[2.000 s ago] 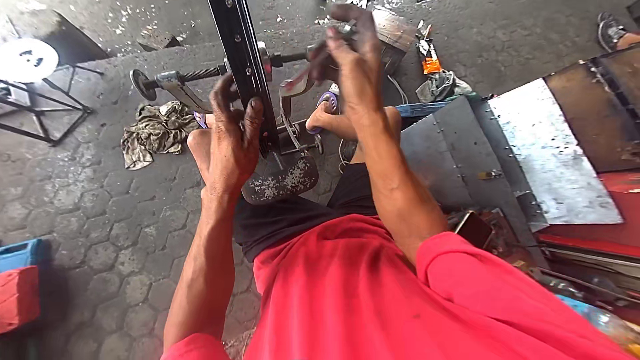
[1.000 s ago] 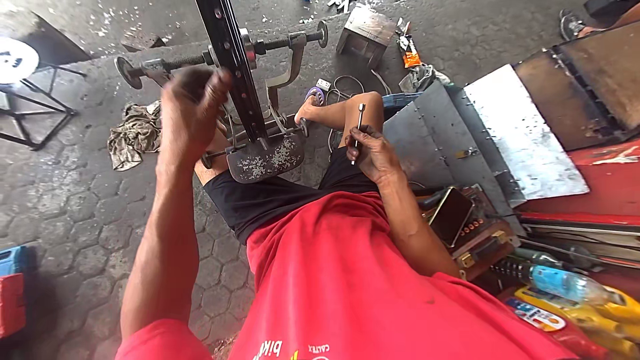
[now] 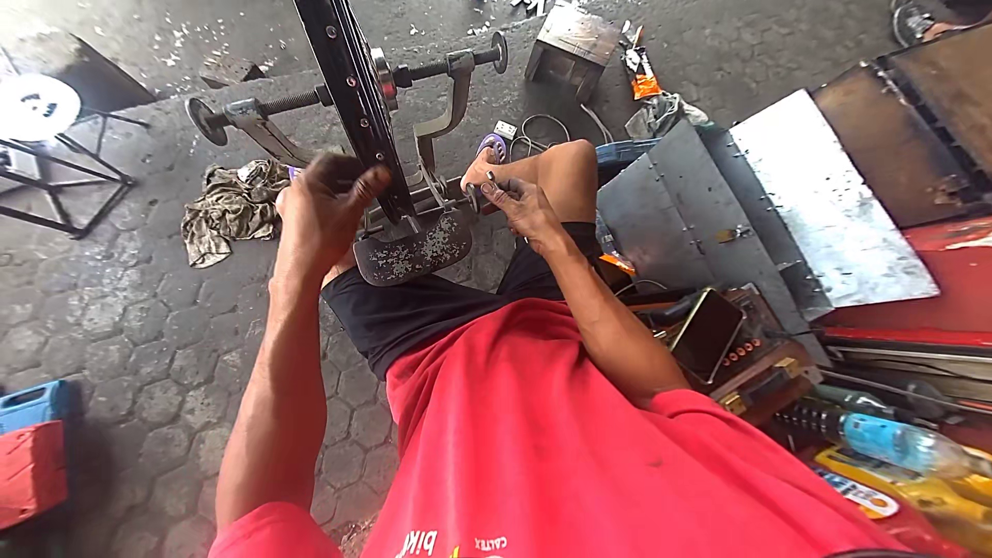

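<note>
A black bicycle rim (image 3: 353, 81) stands nearly upright in a metal truing stand (image 3: 442, 124), its row of nipple holes facing me. My left hand (image 3: 329, 194) is at the rim's left side near its lower part, fingers curled and thumb apart; nothing shows in it, and whether it touches the rim is unclear. The hub (image 3: 384, 74) sits beside the rim between the stand's threaded clamps. My right hand (image 3: 527, 209), right of the stand, pinches a small metal hand tool (image 3: 490, 177), mostly hidden by the fingers. The stand's worn base plate (image 3: 415, 249) lies between my thighs.
A crumpled rag (image 3: 225, 213) lies left of the stand, with a metal-framed stool (image 3: 39, 108) beyond. On the right are a grey metal cabinet (image 3: 666, 201), a phone (image 3: 707, 333) on a wooden case (image 3: 767, 372), and bottles (image 3: 891, 442). A small wooden stool (image 3: 577, 35) stands ahead.
Both hands were raised around the rim two seconds ago. My right hand has come down to the right of the stand; the tool stood upright in it one second ago and is now mostly covered.
</note>
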